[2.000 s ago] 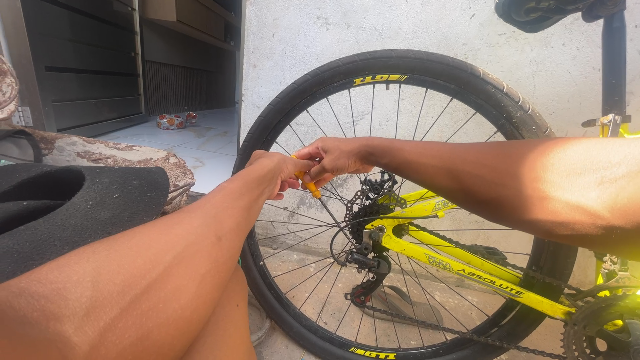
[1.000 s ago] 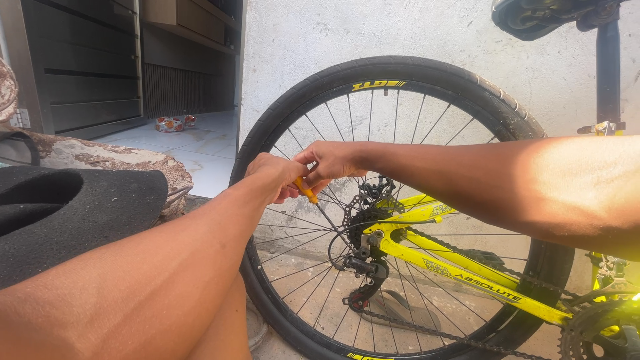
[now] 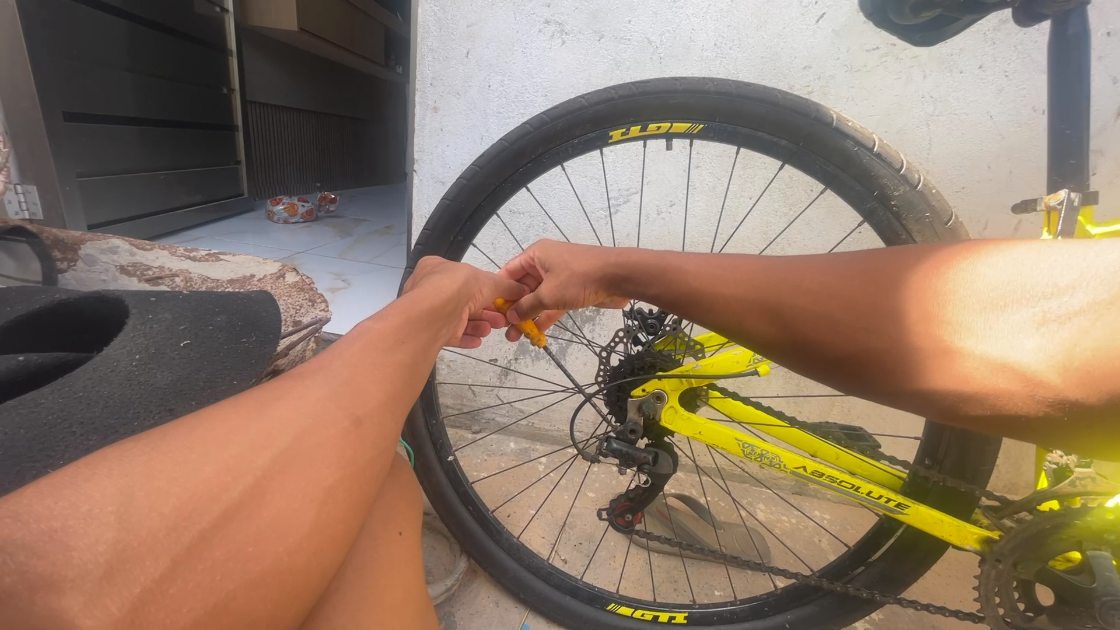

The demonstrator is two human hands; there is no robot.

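Note:
A screwdriver with a yellow handle [image 3: 533,333] points down and right, its thin shaft reaching to the rear derailleur [image 3: 632,451] of a yellow bicycle. The fingers of my right hand [image 3: 560,280] are closed around the handle. My left hand [image 3: 464,302] meets it from the left, its fingers touching the handle's upper end. Whether the tip sits in a screw cannot be told. Behind the derailleur are the cassette and the brake disc [image 3: 612,353] of the rear wheel. The chain [image 3: 770,570] runs from the derailleur to the chainring [image 3: 1019,569].
The rear tyre [image 3: 700,98] stands close to a pale wall [image 3: 525,61]. Yellow frame stays [image 3: 796,468] extend right. A sandal [image 3: 700,529] lies behind the spokes. At left are black foam [image 3: 175,367], a log [image 3: 201,262] and a doorway with patterned bowls [image 3: 290,208] on tiles.
Both hands stay at the screwdriver, and the fingers of my right hand have shifted slightly on its handle. The bicycle has not plainly moved.

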